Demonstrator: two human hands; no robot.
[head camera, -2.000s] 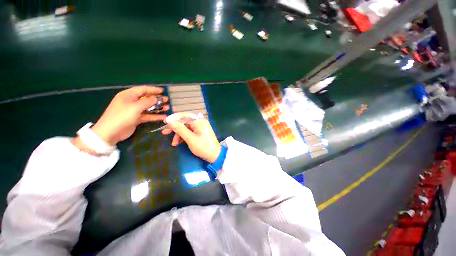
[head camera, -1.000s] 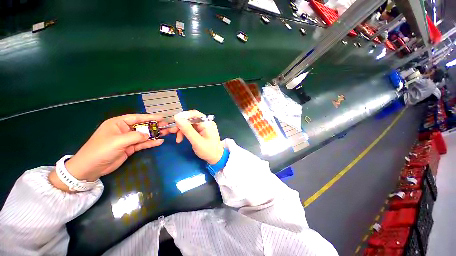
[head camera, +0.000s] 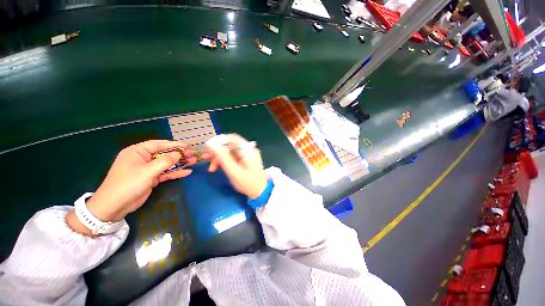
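My left hand (head camera: 138, 173) holds a small dark and gold device module (head camera: 170, 158) between thumb and fingers. My right hand (head camera: 238, 167), blurred, holds tweezers (head camera: 242, 145) with a whitish grip. The tweezers' tip is blurred at the module's right side; contact cannot be told. Behind the hands lie grey-beige adhesive strips (head camera: 192, 127) on a blue liner (head camera: 209, 194), which extends below the hands. An amber sticker sheet (head camera: 156, 221) lies left of the liner.
Orange stickers (head camera: 308, 143) on a clear liner, a crumpled clear bag (head camera: 337, 127) and a spare strip sheet (head camera: 352, 161) lie to the right. Modules (head camera: 263, 47) lie on the conveyor belt (head camera: 143, 72) beyond. A metal post (head camera: 382, 51) rises at right. Red trays (head camera: 481, 263) stand across the aisle.
Against one second ago, the module is tilted and more covered by my left fingers. My right hand and the tweezers have moved slightly and blurred. Earlier the camera view also shifted.
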